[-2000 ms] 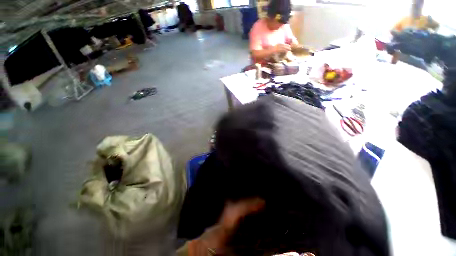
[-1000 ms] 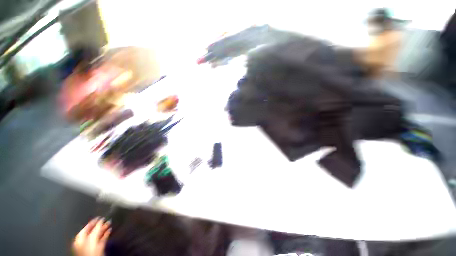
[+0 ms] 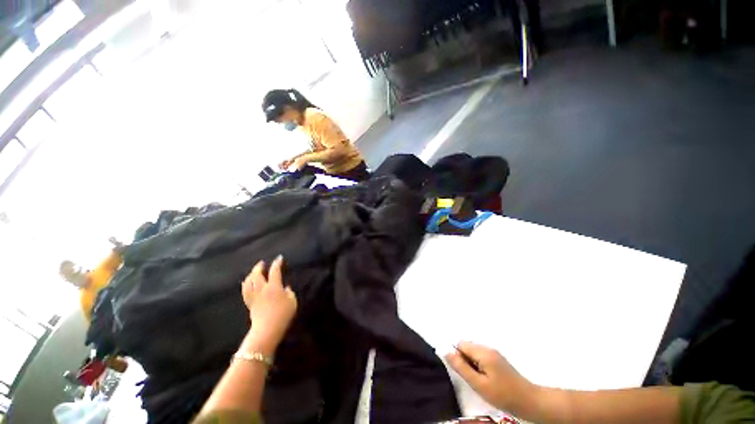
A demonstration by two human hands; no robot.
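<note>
A large dark coat [image 3: 223,257] lies in a heap across the white table, with a sleeve hanging down toward the front edge. My left hand [image 3: 270,302] lies flat on the coat with its fingers apart. My right hand [image 3: 492,381] is over the white tabletop, just right of the sleeve [image 3: 389,331], with curled fingers. A thin dark line shows between its thumb and forefinger; whether it is a held thing or a shadow I cannot tell.
The white table [image 3: 546,298] reaches to the right. Blue loops [image 3: 459,220] lie at its far edge beside dark cloth [image 3: 468,176]. A person in orange [image 3: 327,139] sits beyond the coat; another [image 3: 95,277] is at the far left.
The view has swung to the right end of the table. The dark coat is now close in front, my left hand rests on it, and my right hand has come into view.
</note>
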